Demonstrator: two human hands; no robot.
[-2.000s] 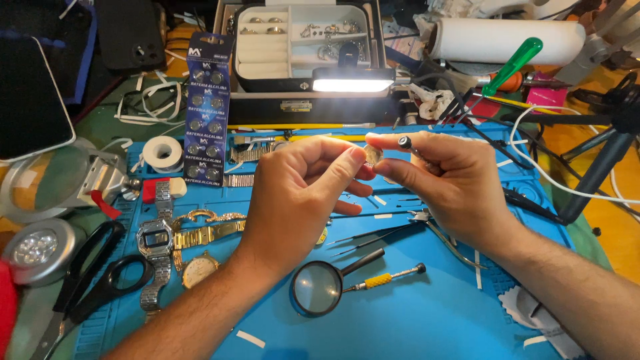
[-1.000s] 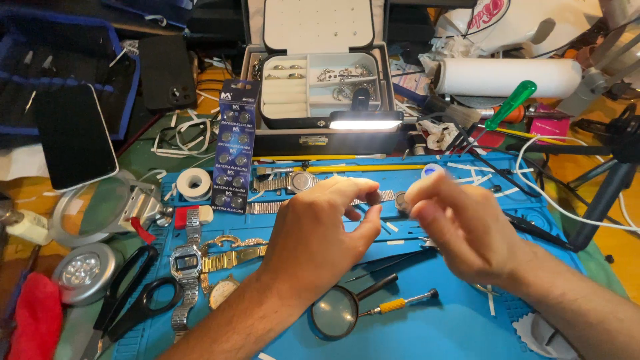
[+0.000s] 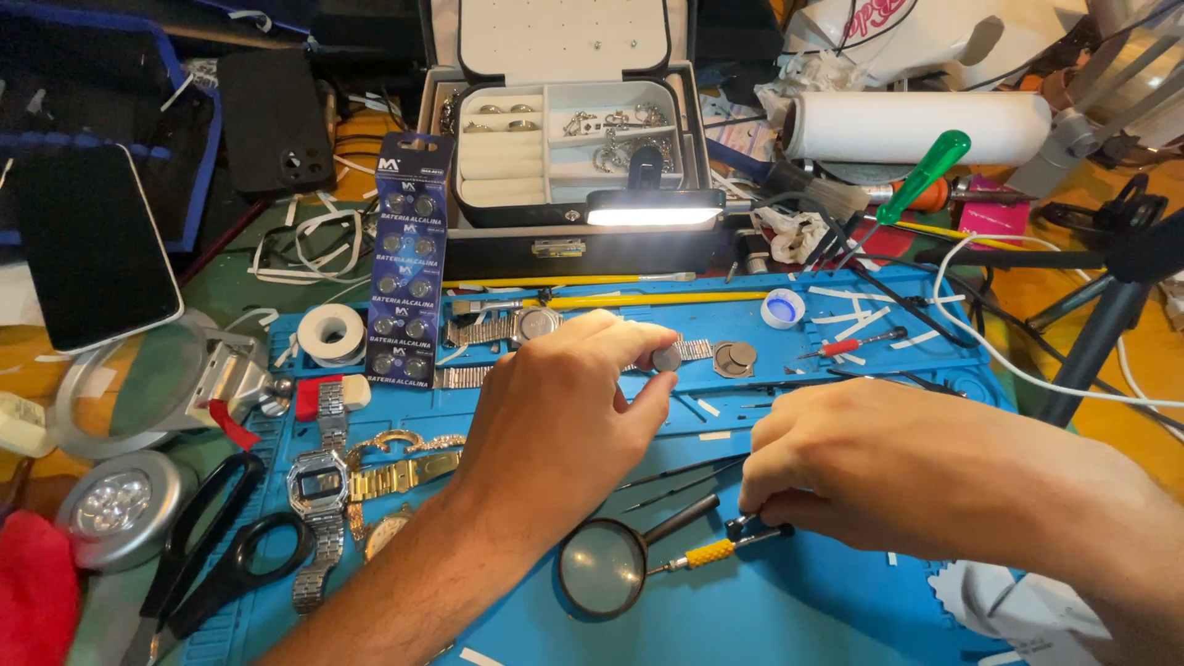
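My left hand (image 3: 573, 407) pinches a small round metallic disc (image 3: 666, 359) between thumb and forefinger, above the blue mat. Right of it, a round grey watch part (image 3: 735, 359) rests on the mat. My right hand (image 3: 832, 453) is lower, its fingertips closed on a small dark tool (image 3: 740, 525), mostly hidden by the hand. Just below lie a precision screwdriver with a yellow grip (image 3: 710, 553) and a black-rimmed magnifying glass (image 3: 603, 569). Dark tweezers (image 3: 680, 481) lie between the hands. Several watches, among them a silver digital watch (image 3: 319, 483), lie left.
A blister card of button cells (image 3: 407, 264) stands beside a white tape roll (image 3: 331, 335). Black scissors (image 3: 231, 555) lie at left. Behind are a jewellery box (image 3: 504, 185) and lit lamp (image 3: 655, 215). A cap with blue inside (image 3: 783, 309) and red-gripped screwdriver (image 3: 846, 347) lie at right.
My hands were together around a small round part two seconds ago; now they are apart. My right hand has moved down toward the yellow-gripped screwdriver.
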